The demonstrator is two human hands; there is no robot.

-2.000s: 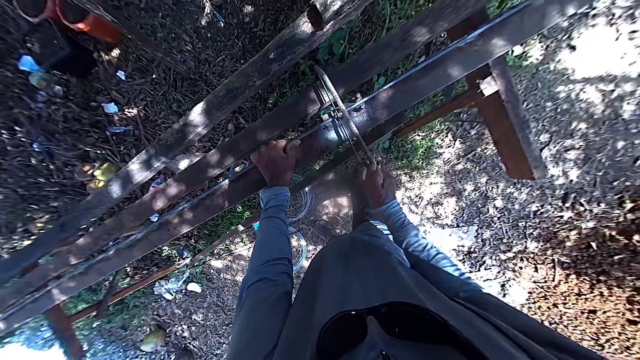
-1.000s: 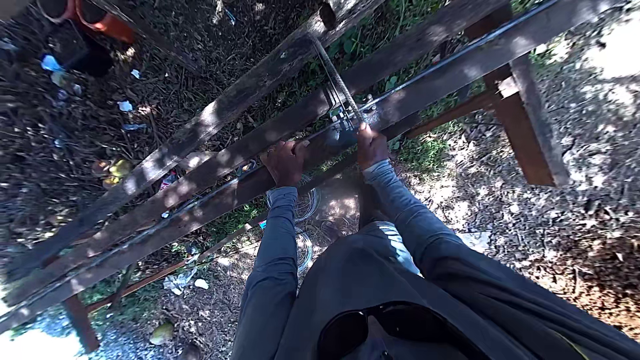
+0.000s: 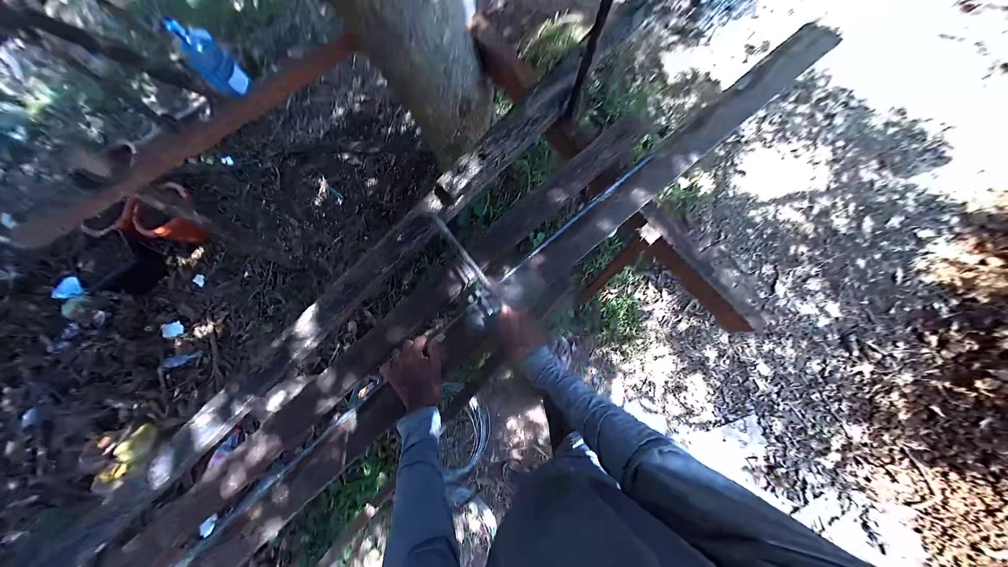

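My left hand [image 3: 417, 372] rests with bent fingers on the edge of a weathered wooden plank [image 3: 346, 441]. Blurred by motion, my right hand [image 3: 520, 335] is closed on the near end of a narrow metal tool [image 3: 465, 252], which looks like a hacksaw. This tool lies across the planks, its far end near the back beam. A thin metal rod or pipe [image 3: 579, 216] runs lengthwise along the planks, passing by the tool. Small metal parts [image 3: 482, 301] sit where they cross; their detail is unclear. A coil of wire or tubing [image 3: 479, 441] lies below.
A tree trunk [image 3: 429, 71] stands behind the beams [image 3: 378, 256]. A rusty-brown bar [image 3: 189, 142] crosses at the upper left, near a blue bottle [image 3: 209, 59] and an orange container [image 3: 177, 228]. A brown support board [image 3: 705, 291] juts out at the right. Litter and leaves cover the ground.
The view has shifted a lot, bringing the trunk and blue bottle in. Between the two earlier frames, my right hand and the tool moved away from my body, along the tool's length. My left hand stays on the plank.
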